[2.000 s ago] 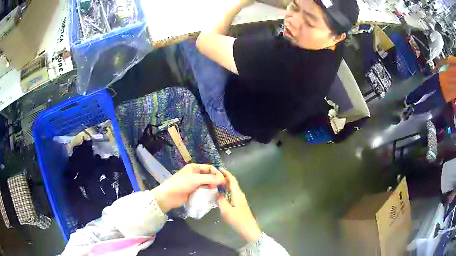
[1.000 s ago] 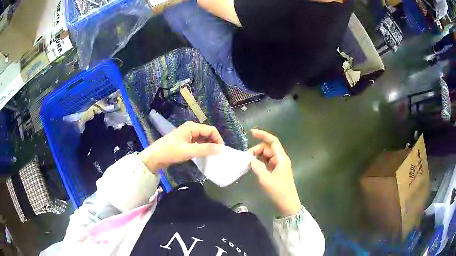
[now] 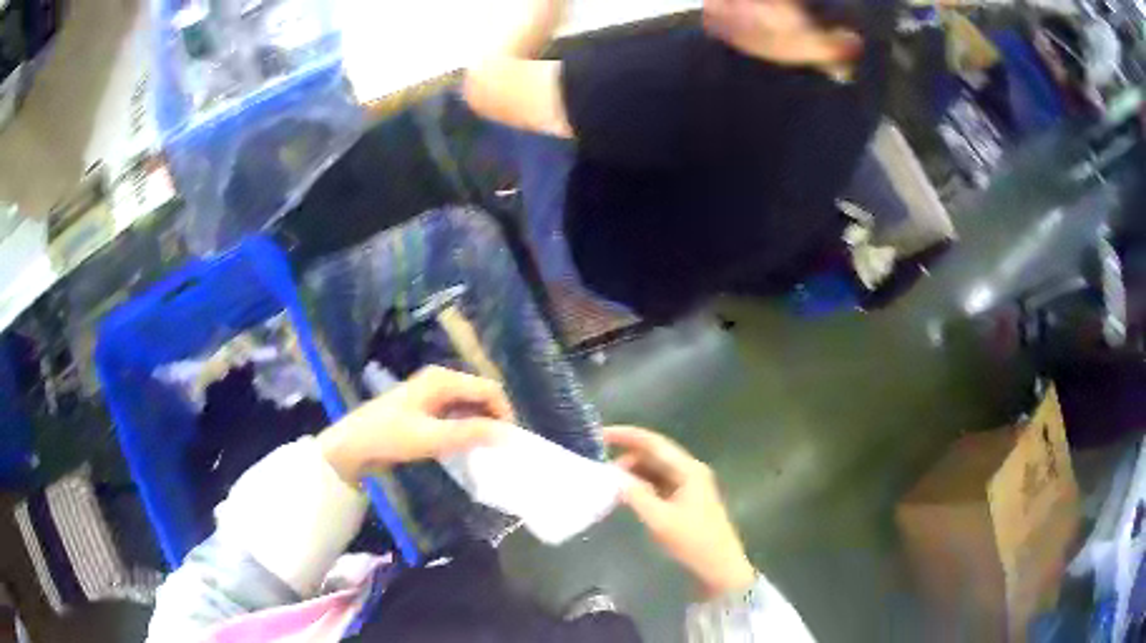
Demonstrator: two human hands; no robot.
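Observation:
A small white garment piece (image 3: pixel 543 487) hangs between my two hands, opened out into a flat strip above the floor. My left hand (image 3: pixel 421 421) pinches its left upper edge between thumb and fingers. My right hand (image 3: pixel 672 496) holds its right end at the fingertips. The picture is blurred, so stitching and edges on the piece cannot be made out.
A blue plastic crate (image 3: pixel 123 377) with dark cloth stands at the left, beside a woven-lined bin (image 3: pixel 553 377). A person in a black shirt (image 3: pixel 716 163) is ahead at a white table (image 3: pixel 402 50). A brown carton (image 3: pixel 961 515) stands on the green floor at the right.
The piece, bunched between my close hands two seconds ago, is spread between them with my right hand farther right. Since one second ago, the view has tilted up and my hands sit lower in it.

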